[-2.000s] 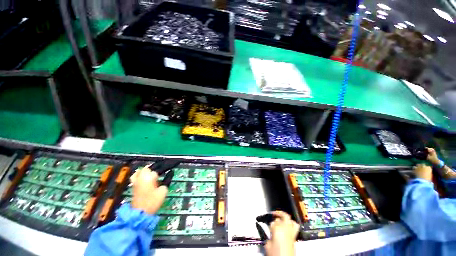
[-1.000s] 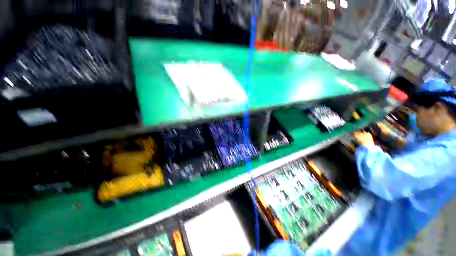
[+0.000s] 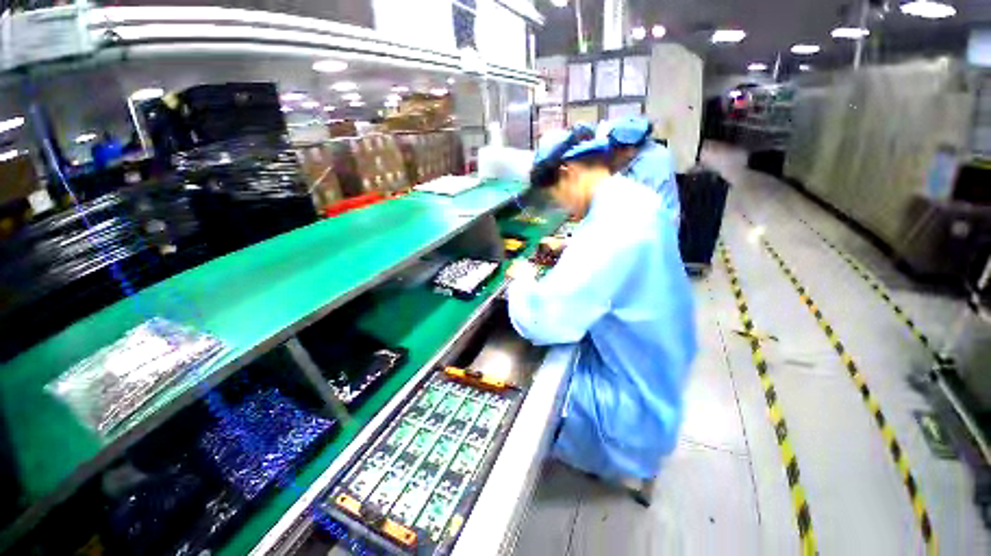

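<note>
No hand of mine is in the picture. A black pallet [image 3: 506, 437] with green circuit boards [image 3: 431, 456] in rows lies on the line at the lower middle. Orange bars cross it at its far end [image 3: 479, 379] and near end [image 3: 375, 521]. A bin of blue-violet parts [image 3: 261, 434] stands under the shelf at the lower left. A bin of small silver parts [image 3: 465, 276] stands farther along the green bench. A clear plastic bag [image 3: 139, 367] lies on the upper shelf.
A person in a blue smock and cap [image 3: 619, 315] sits at the line, hands over it; another is partly hidden behind. A blue coiled cord [image 3: 114, 272] hangs at the left. Wrapped black stacks [image 3: 239, 163] and cartons [image 3: 375, 163] stand behind the shelf. Yellow-black floor strips [image 3: 763, 380] run at the right.
The view has swung right and up along the line. Both my hands, seen at the pallets two seconds ago, are out of the picture. The neighbouring worker and aisle now show fully.
</note>
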